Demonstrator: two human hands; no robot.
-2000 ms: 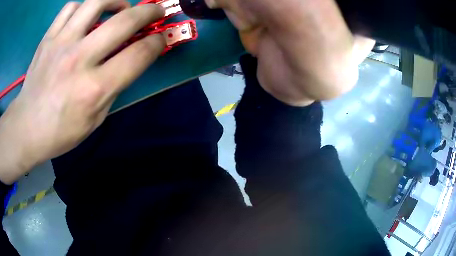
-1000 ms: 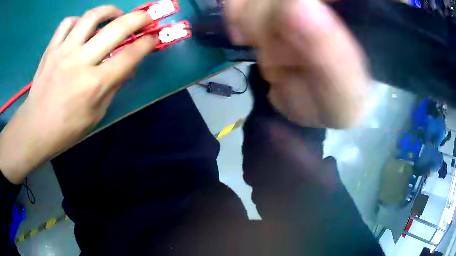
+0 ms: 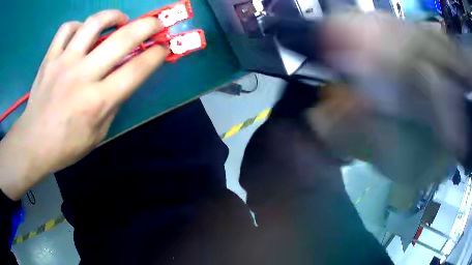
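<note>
Two red connector housings point(image 3: 187, 43) with pale inner faces lie side by side on the green mat point(image 3: 160, 93), their open ends to the right. My left hand point(image 3: 85, 85) presses on them, fingers over their left parts. A red cable point(image 3: 15, 107) trails from under it to the left edge. My right hand point(image 3: 357, 57) is strongly blurred at the right, around a dark electric screwdriver point(image 3: 295, 35). Its nose is at the front of the screw feeder point(image 3: 227, 26); the bit and any screw cannot be made out.
The table edge point(image 3: 155, 120) runs diagonally above my dark-clothed legs. A black cord with an inline block point(image 3: 231, 88) shows beyond it. Yellow-black tape point(image 3: 247, 123) crosses the grey floor. Blurred shelving and boxes stand at the far right.
My right hand and the screwdriver have moved right, away from the red housings to the feeder, which is now uncovered. My left hand still holds the housings, with only a slight shift in view.
</note>
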